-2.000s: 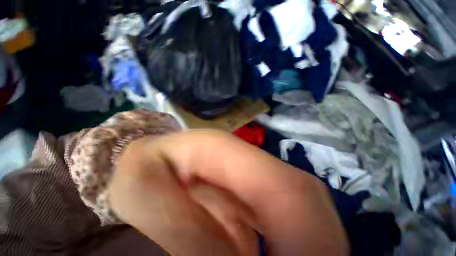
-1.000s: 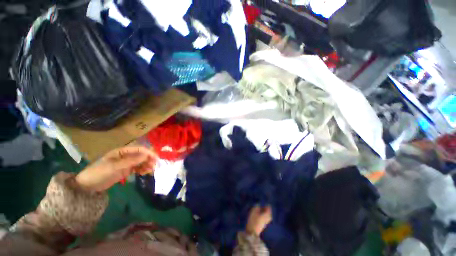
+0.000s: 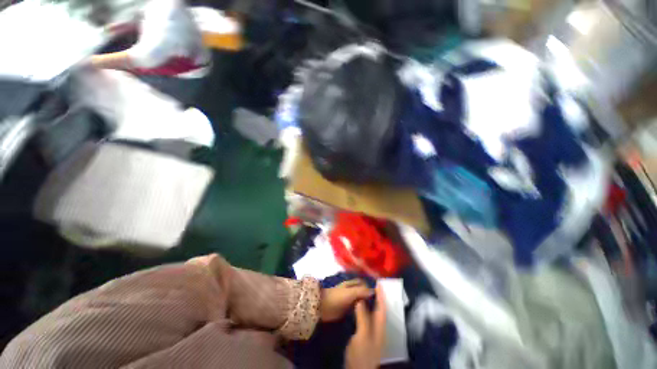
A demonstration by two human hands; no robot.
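Note:
My left hand (image 3: 344,299), in a patterned cuff, is at lower centre with its fingers closed on navy cloth (image 3: 324,341). My right hand (image 3: 367,333) is just beside it, cut near the bottom edge, with fingers up against a flat white piece (image 3: 393,323). The hands nearly touch. Blur hides whether the right fingers grip the white piece or the navy cloth, and whether the two are joined.
A red bundle (image 3: 366,243) lies just beyond my hands, with a cardboard sheet (image 3: 360,200) and black bag (image 3: 351,115) behind. Navy and white garment pieces (image 3: 504,108) are heaped at right. A pale pad (image 3: 133,194) and another person's arm (image 3: 112,60) are at left.
The view has swung left, so the bag and red bundle appear further right. My hands, apart a second ago, are now together. The white piece now shows beside my right hand.

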